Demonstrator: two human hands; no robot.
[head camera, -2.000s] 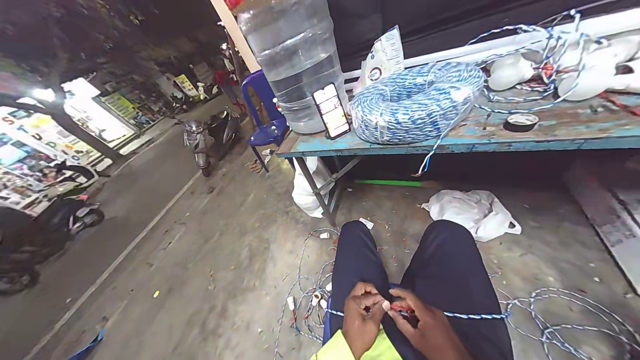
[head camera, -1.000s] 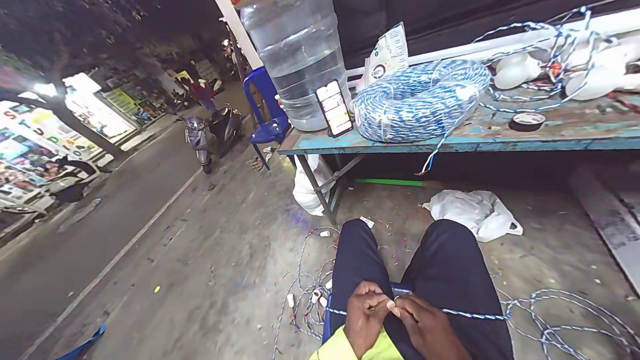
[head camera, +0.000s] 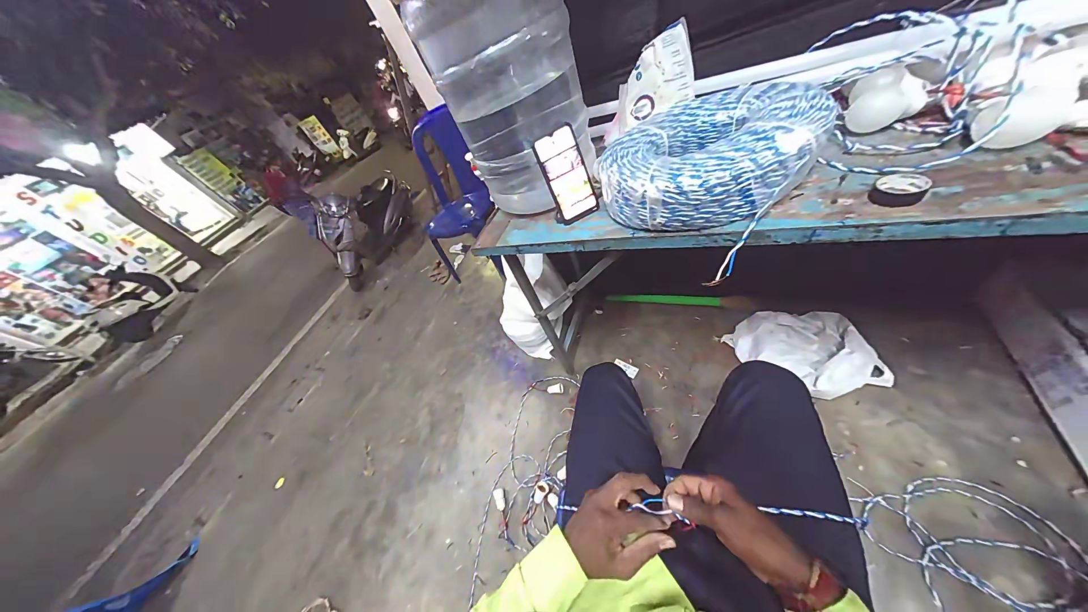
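Observation:
Over my lap, my left hand (head camera: 619, 529) holds a blue-and-white twisted electrical wire, thumb and fingers spread around it. My right hand (head camera: 712, 503) pinches the same stretch, where the blue and white strands are parted between my hands. A small red piece shows just below the fingertips; what it is cannot be told. From my right hand the twisted wire (head camera: 812, 513) runs across my thigh to loose loops (head camera: 969, 544) on the floor. To the left of my legs lie more wires with small white lamp holders (head camera: 541, 491).
A worn bench (head camera: 850, 223) bears a large water bottle (head camera: 518, 102), a phone (head camera: 567, 174), a wrapped wire coil (head camera: 714, 161), black tape (head camera: 901, 189) and white bulbs (head camera: 884, 98). White plastic bags (head camera: 812, 353) lie below. A blue chair (head camera: 455, 187) and a scooter (head camera: 348, 225) stand beyond.
My hands were close together on the wire; now the left hand's fingers are spread wider and the parted strands show between the hands. A person in red by the scooter has moved left.

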